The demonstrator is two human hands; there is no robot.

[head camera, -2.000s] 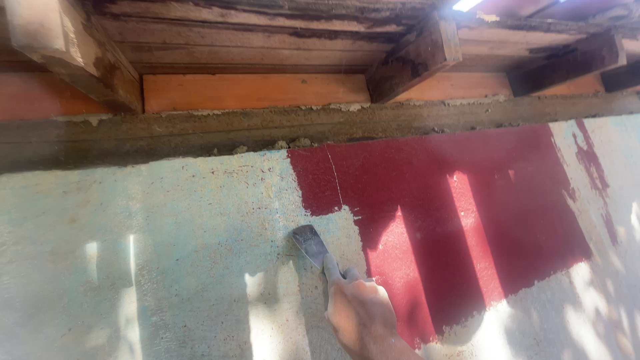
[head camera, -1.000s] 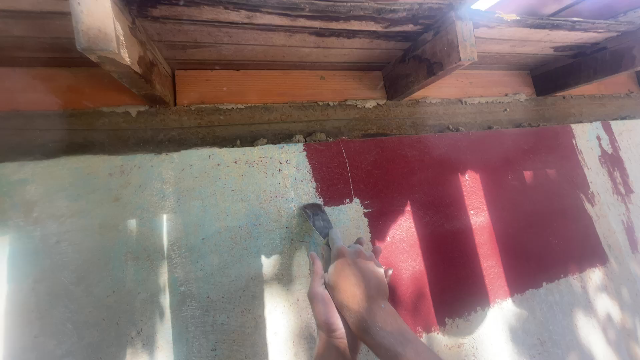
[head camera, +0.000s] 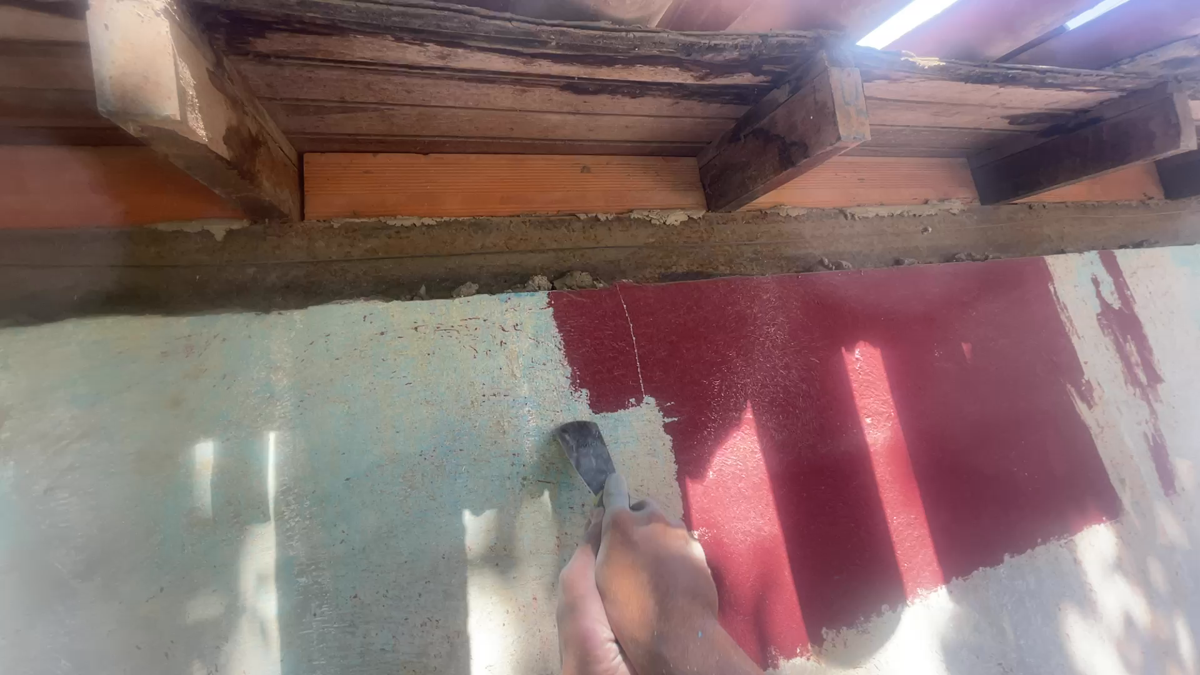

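My right hand (head camera: 656,577) is closed around the handle of a putty knife (head camera: 586,455), whose metal blade points up and to the left. The blade lies at the pale, scraped part of the wall (head camera: 403,450), just below and left of the edge of the dark red paint (head camera: 806,375). My left hand (head camera: 586,619) is pressed against the left side of my right hand, near the handle; its fingers are mostly hidden, so its grip does not show. A thin pale crack runs down through the red paint near its left edge.
Above the wall runs a rough ledge (head camera: 375,258) with crumbs of mortar on it. Wooden rafter ends (head camera: 797,131) jut out over it, with orange boards (head camera: 497,183) between them. Bright sun streaks fall across the wall.
My left hand, out of view two seconds ago, has come up beside my right hand. The putty knife stays in my right hand near the left edge of the red paint.
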